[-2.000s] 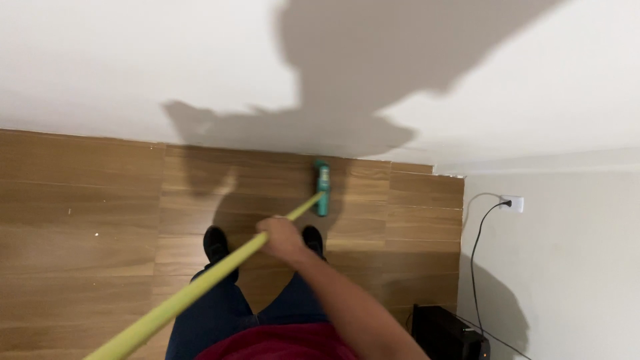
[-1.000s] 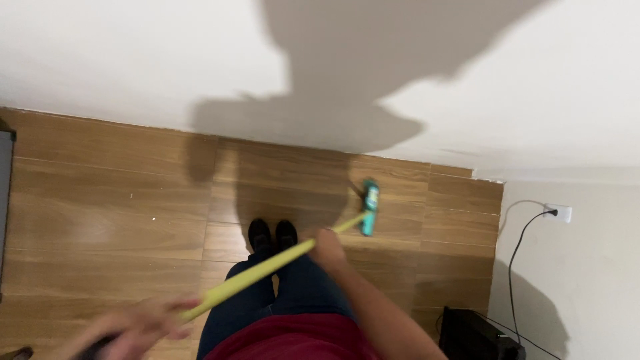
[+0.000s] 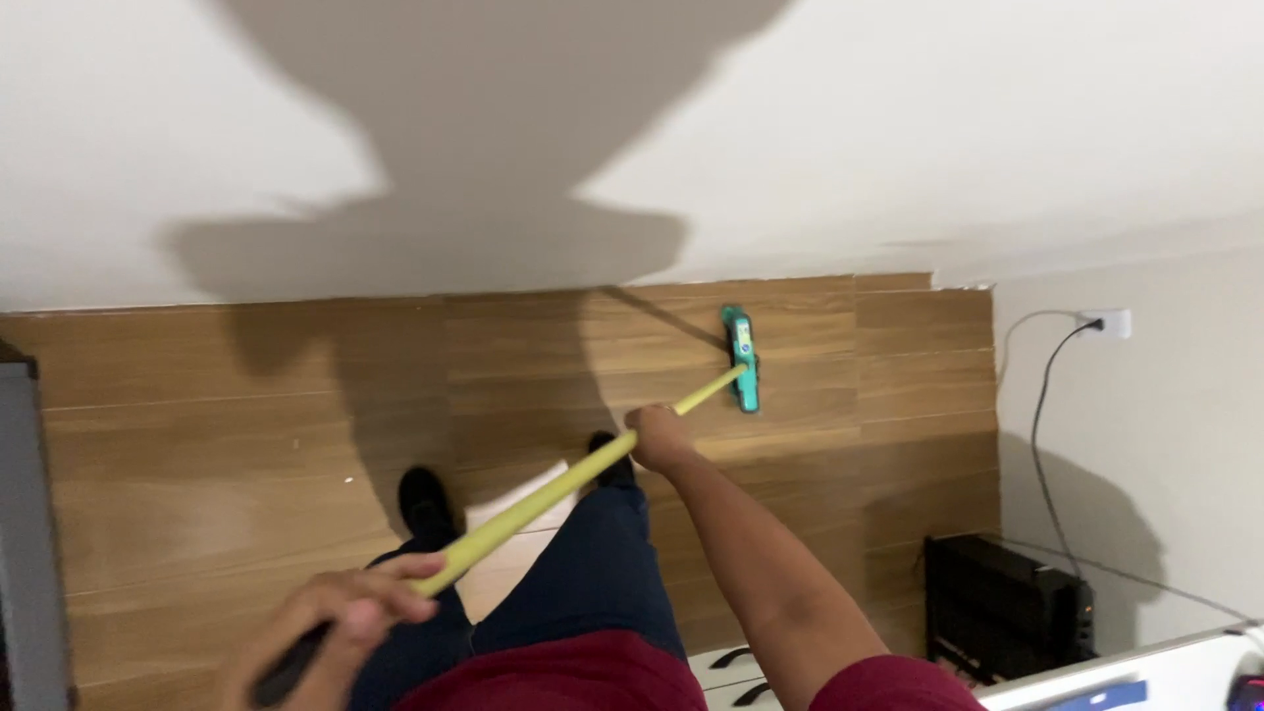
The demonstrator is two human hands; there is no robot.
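A broom with a long yellow handle (image 3: 533, 501) runs from the lower left up to its teal head (image 3: 743, 358), which rests on the wood-look floor near the wall. My right hand (image 3: 660, 436) is closed around the handle on the stretch nearer the head. At the other end, near the black grip (image 3: 288, 664), my left hand (image 3: 365, 602) holds the handle with its fingers wrapped loosely round it. The bristles are mostly hidden beneath the head.
White wall (image 3: 790, 148) runs along the far side. On the right are a wall outlet (image 3: 1104, 323) with a plugged-in black cable, a black case (image 3: 1007, 597) and a white desk edge (image 3: 1037, 679). Grey furniture (image 3: 28, 533) stands at left. My feet are apart on the floor.
My left hand, out of view two seconds ago, came into view on the handle's upper end. The broom head has moved to the right along the floor. My feet are farther apart than one second ago.
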